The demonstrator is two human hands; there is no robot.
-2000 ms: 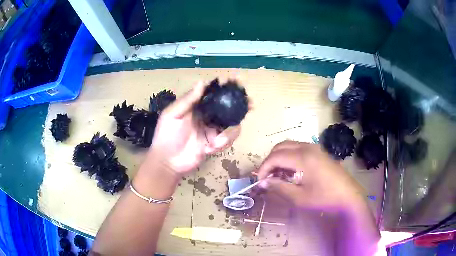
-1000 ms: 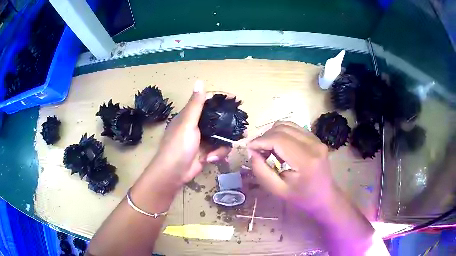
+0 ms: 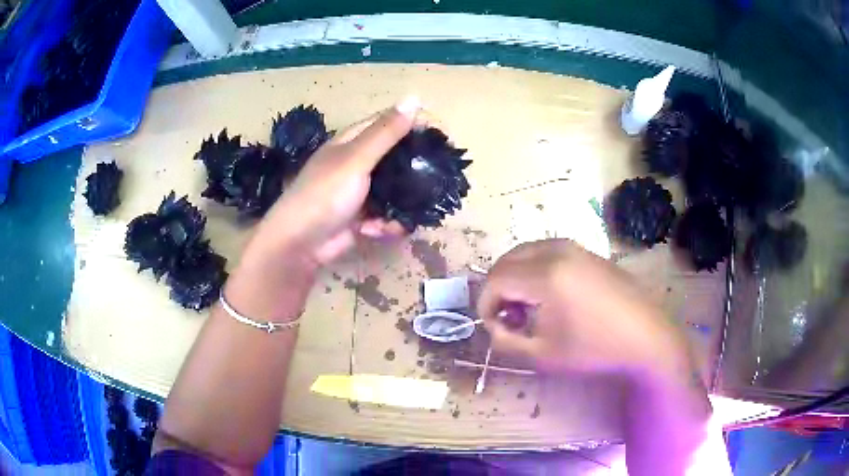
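My left hand (image 3: 326, 191) holds a glossy black spiky hair piece (image 3: 421, 178) above the cardboard, its smooth side showing. My right hand (image 3: 549, 302), slightly blurred, grips a thin cotton swab (image 3: 465, 324) whose tip is in the small white oval glue dish (image 3: 444, 326). A pale grey square block (image 3: 446, 294) touches the dish's far side. Something small and dark shows within the curled right hand; I cannot tell what it is.
Black spiky pieces lie at left (image 3: 175, 244) and right (image 3: 640, 212). A white glue bottle (image 3: 647, 100) stands at the right back. Crossed swabs (image 3: 485, 365) and a yellow strip (image 3: 380, 390) lie near the front. A blue crate (image 3: 102, 121) is upper left, a reflective panel (image 3: 791, 307) at right.
My right hand has moved the swab from the hair piece back down into the dish. My left hand has turned the piece so its smooth side shows.
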